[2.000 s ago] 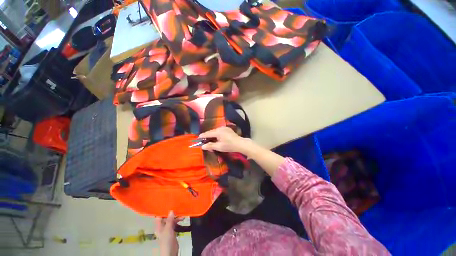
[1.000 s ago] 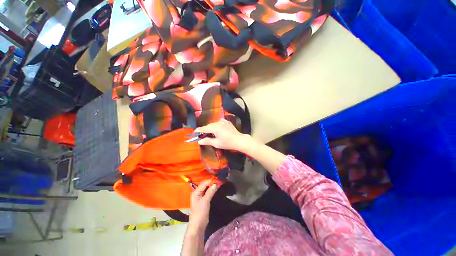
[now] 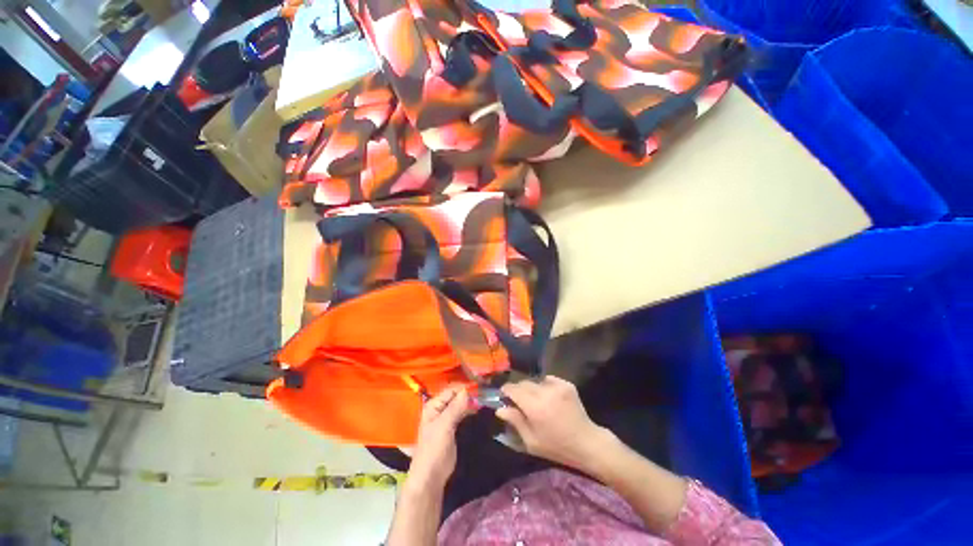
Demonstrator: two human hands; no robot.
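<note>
The tote bag lies at the table's near edge, its bright orange lining turned up and its black straps looping at the right. My left hand pinches the bag's rim at its lower right corner. My right hand is just right of it, nearly touching, with the small silvery thread snips at its fingertips. The snips are partly hidden by the fingers. Loose threads are too fine to see.
A pile of printed bags covers the far side of the tan table. Blue bins stand at the right, one with printed bags inside. A black crate and a red stool are at the left.
My right hand with the snips has moved down from the upper rim to the lower right corner, beside my left hand. My left hand moved from the bag's bottom to that corner earlier and stays there.
</note>
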